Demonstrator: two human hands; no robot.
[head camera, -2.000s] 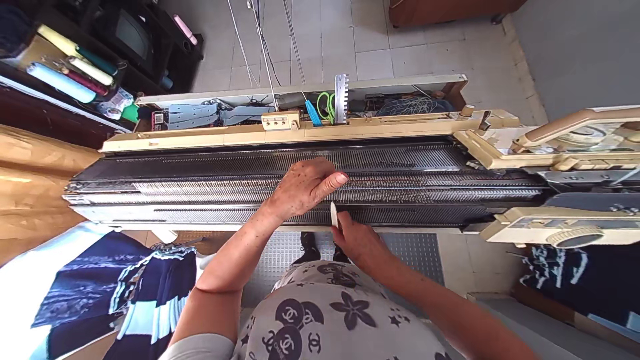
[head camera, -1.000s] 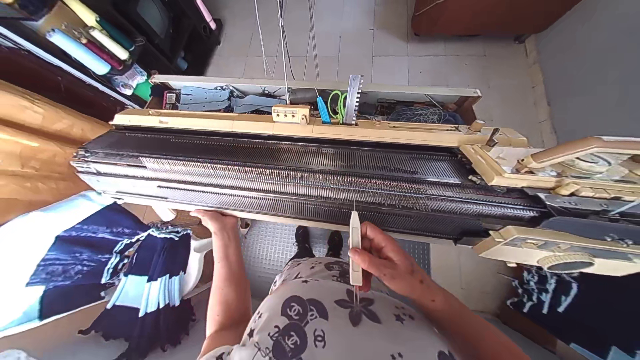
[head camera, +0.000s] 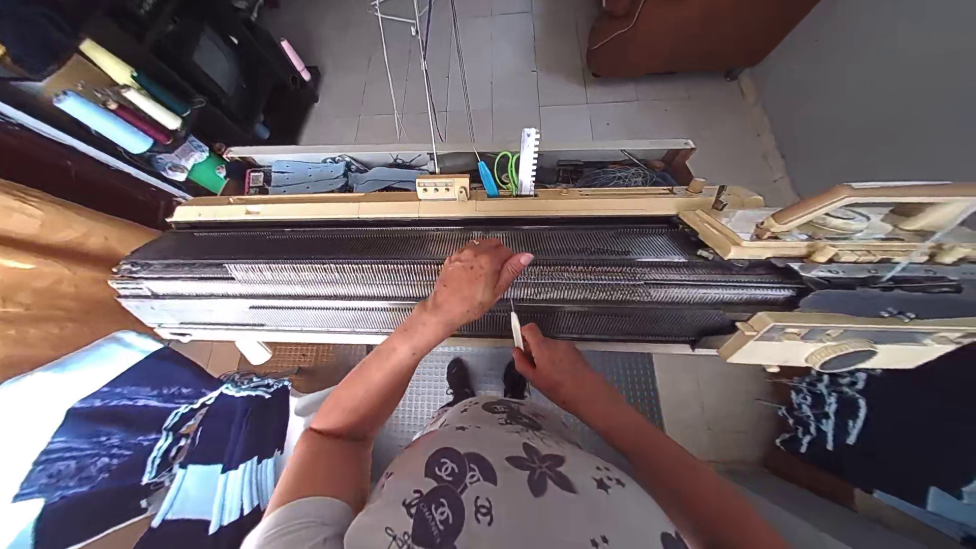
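A double-bed knitting machine (head camera: 366, 248) stretches across the view in front of me. My left hand (head camera: 471, 280) lies over the middle of its needle beds, thumb pointing right; whether its hidden fingers hold anything does not show. Just right of it and lower, my right hand (head camera: 550, 361) grips a white-handled latch tool (head camera: 516, 329), whose thin metal tip reaches up to the needles of the front bed. The machine's carriage (head camera: 831, 347) rests at the right end of the beds.
Behind the beds, a tray (head camera: 579, 146) holds green-handled scissors (head camera: 503, 169), a blue-handled tool (head camera: 486, 179) and a white toothed comb (head camera: 528, 162). Yarn cones (head camera: 103, 122) stand at upper left. Navy and pale blue knitted pieces (head camera: 229, 435) lie at lower left.
One second ago my left hand was at the front edge, lower left; it is now over the needle beds. My right hand has brought the latch tool's tip to the front bed.
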